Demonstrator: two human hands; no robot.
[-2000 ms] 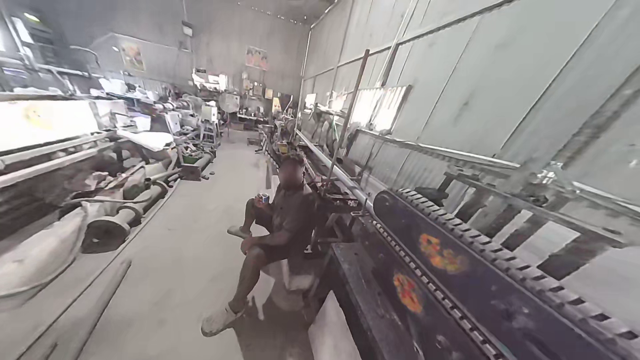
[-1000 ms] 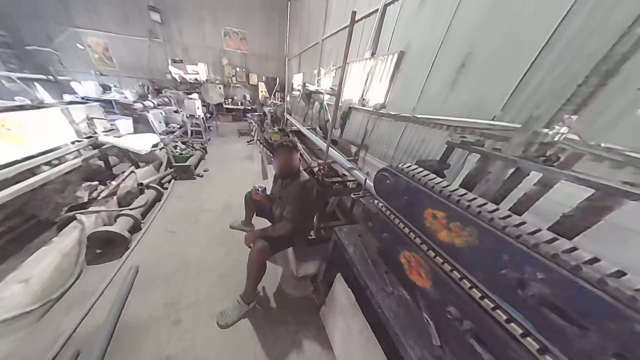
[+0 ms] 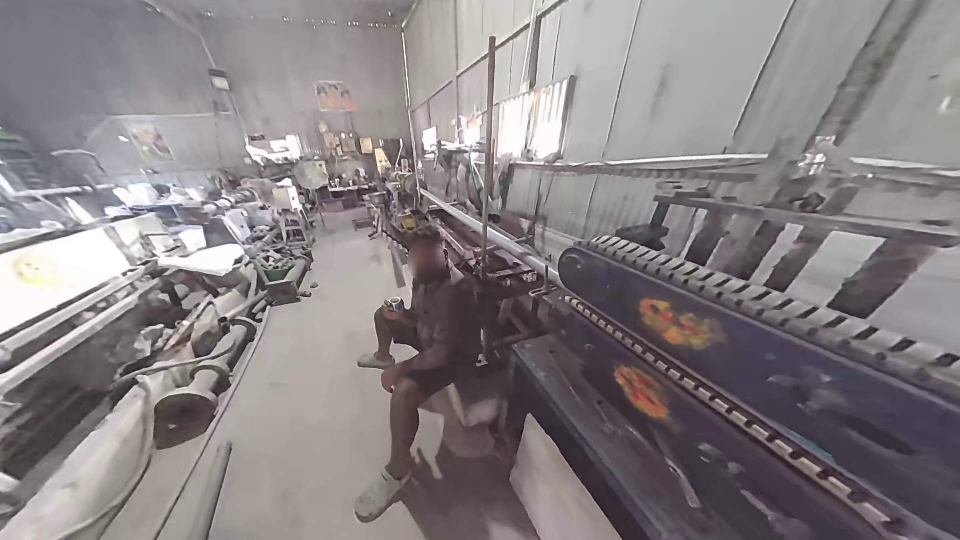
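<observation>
Neither my left hand nor my right hand shows in the head view. Ahead of me, a person (image 3: 442, 322) in dark clothes sits low beside a machine, holding a small cup (image 3: 394, 304) in one hand, with the other hand by the knee. At the right runs a long dark blue machine (image 3: 750, 367) with painted flowers and rows of metal slats. A metal tool that looks like a wrench (image 3: 681, 480) lies on its lower ledge.
The floor aisle (image 3: 330, 322) leads back to cluttered benches. Flanged pipes (image 3: 187, 405), a pale sack (image 3: 97, 472) and a green container (image 3: 277, 271) line its left side. An upright rod (image 3: 490, 150) rises behind the person. A pale panel (image 3: 555, 487) leans against the machine's base.
The seated person remains in place with the cup in hand. My view has shifted a little.
</observation>
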